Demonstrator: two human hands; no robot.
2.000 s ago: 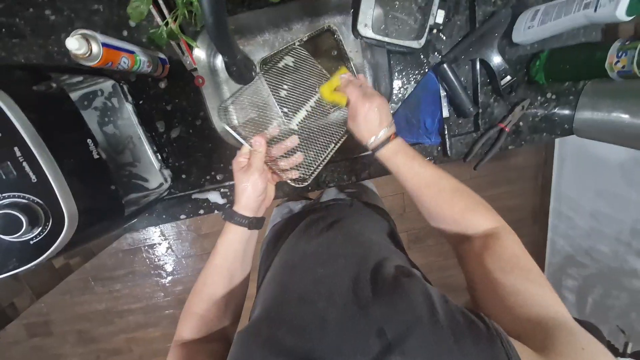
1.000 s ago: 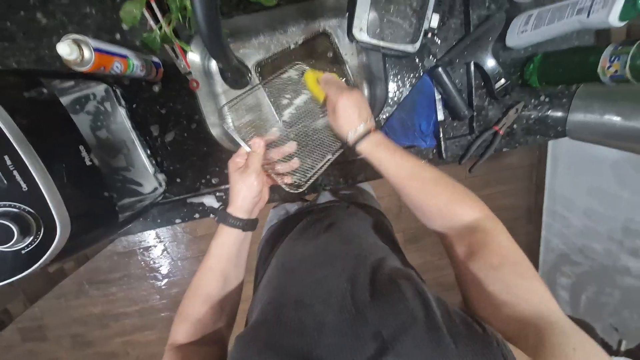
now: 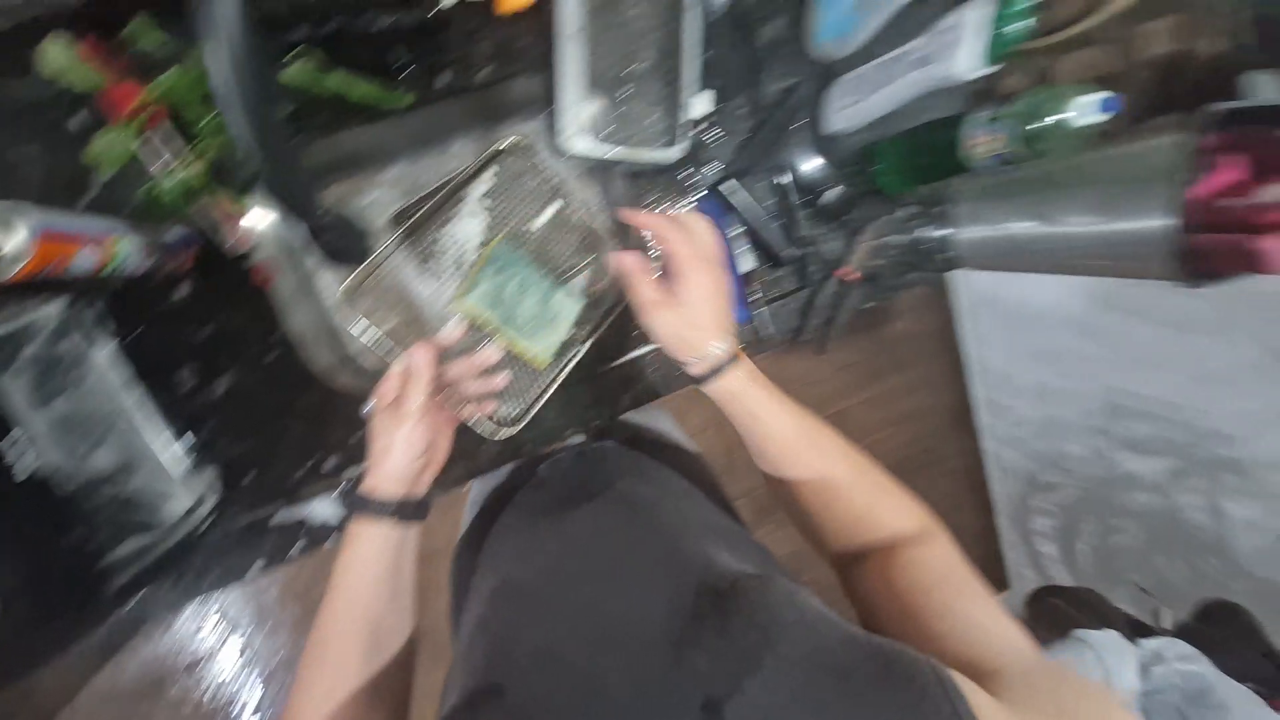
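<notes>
A wire mesh rack [image 3: 545,205] with a metal rim lies tilted over the sink [image 3: 400,150]. My left hand [image 3: 425,405] is at its lower left edge, fingers spread over the mesh; blur hides how firmly it grips. On the mesh, in front of those fingers, rests a sponge [image 3: 525,300] with its green side up and a yellow edge. To the right of the rack is my right hand [image 3: 680,285], empty, with thumb and fingers apart, close to a blue cloth or packet [image 3: 738,270] that it partly covers.
A black faucet [image 3: 250,110] arches over the sink's left side. Behind stands a light-framed tray [image 3: 625,150]. Pliers [image 3: 835,290], a green bottle [image 3: 915,155] and a metal cylinder [image 3: 1065,225] are at right. A spray can [image 3: 75,250], plant [image 3: 180,110] and glassy drawer [image 3: 100,400] are at left.
My right hand has let go of the sponge and moved right, off the rack. The sponge now lies green side up on the mesh. The view has shifted and is blurred.
</notes>
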